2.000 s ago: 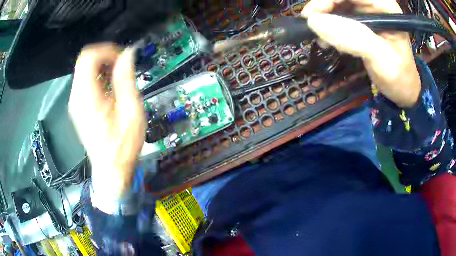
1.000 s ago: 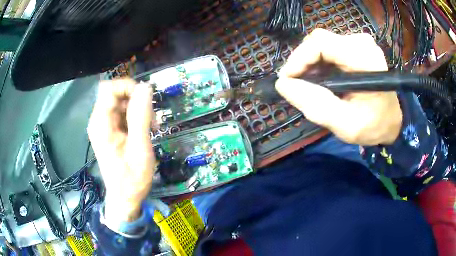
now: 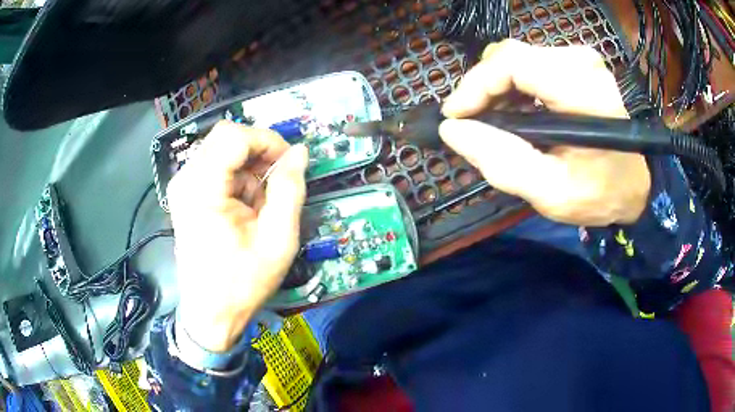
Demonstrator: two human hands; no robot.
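Two circuit boards lie in rounded housings on the perforated mat: the far board (image 3: 342, 100) and the near board (image 3: 379, 225). My right hand (image 3: 544, 133) holds the black soldering iron (image 3: 564, 131) like a pen, its tip over the middle of the far board, beside the blue capacitor (image 3: 286, 129). My left hand (image 3: 242, 209) is over the left part of the boards, thumb and forefinger pinching a very thin strand (image 3: 269, 172), perhaps solder wire. It hides part of both boards. Whether the tip touches the board cannot be told.
The black extractor hood (image 3: 121, 56) overhangs the far left. Black cable bundles (image 3: 479, 18) lie at the mat's (image 3: 556, 28) far side. A unit with coiled cord (image 3: 55, 241) is on the green surface (image 3: 97, 173). Yellow crates (image 3: 286, 362) show below the bench edge. Wires hang far right.
The far board's housing shows more fully. My left hand has moved right, over the boards, and the thin strand now shows. The iron's tip has moved slightly left along the far board.
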